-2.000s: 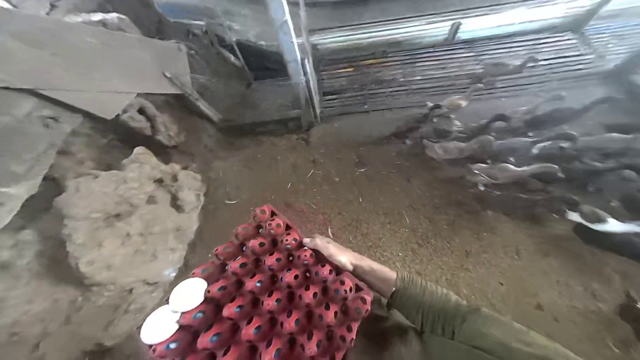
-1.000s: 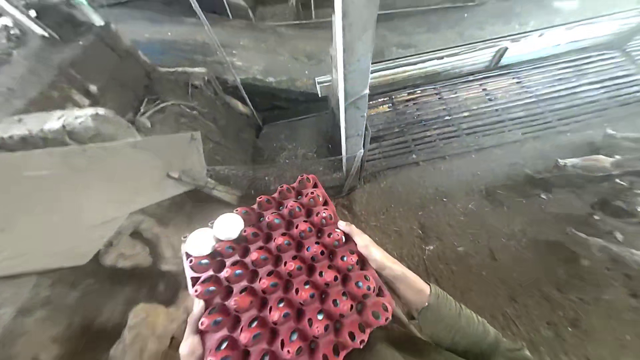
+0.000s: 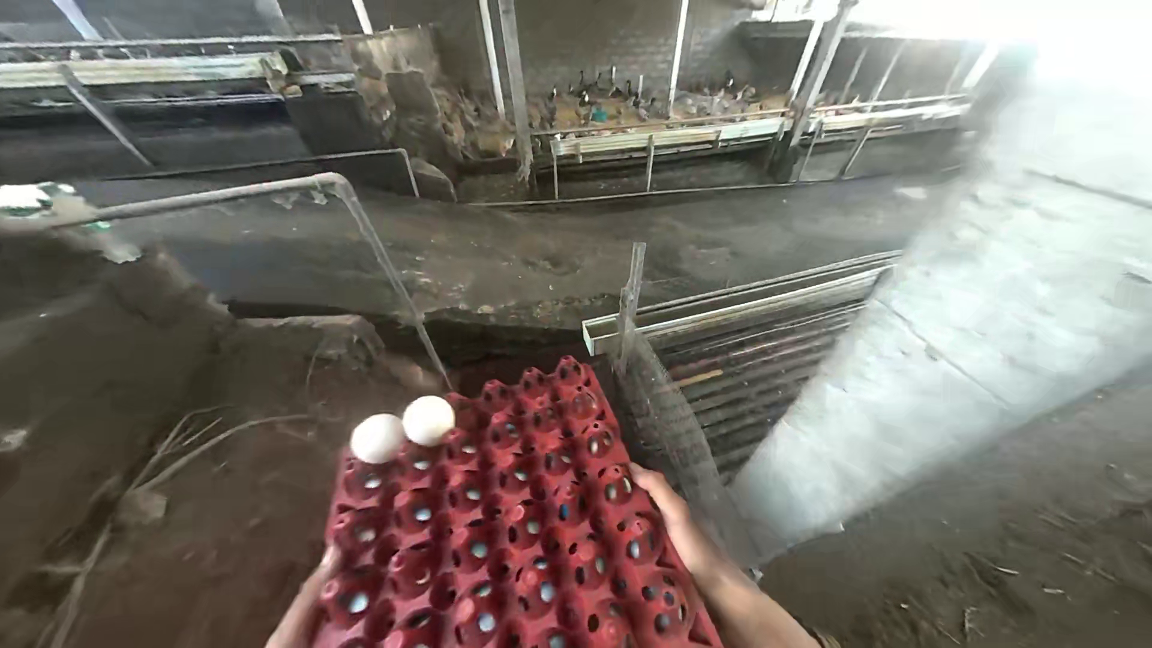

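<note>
A red plastic egg tray (image 3: pixel 517 526) spans the lower middle of the view, tilted toward the camera. Two white eggs rest side by side at its far left corner: one egg (image 3: pixel 376 438) at the corner, another egg (image 3: pixel 429 420) just right of it. My left hand (image 3: pixel 310 594) grips the tray's left edge, its fingers mostly hidden. My right hand (image 3: pixel 679 526) holds the right edge, with the fingers partly out of sight beneath. Pale shapes show through the holes in the cups; what lies below cannot be told.
A pale grey pillar (image 3: pixel 954 297) stands close on the right. Ahead are a white trough (image 3: pixel 738 310), a slatted floor (image 3: pixel 756 369), netting (image 3: pixel 670 423) and a bent metal pipe (image 3: pixel 216 193). Dry branches (image 3: pixel 193 450) lie at left. Birds (image 3: pixel 630 94) gather in a far pen.
The view has swung up and away from the nearby ducks. My left hand, out of sight two seconds ago, now shows on the tray's left edge. Both eggs remain at the corner.
</note>
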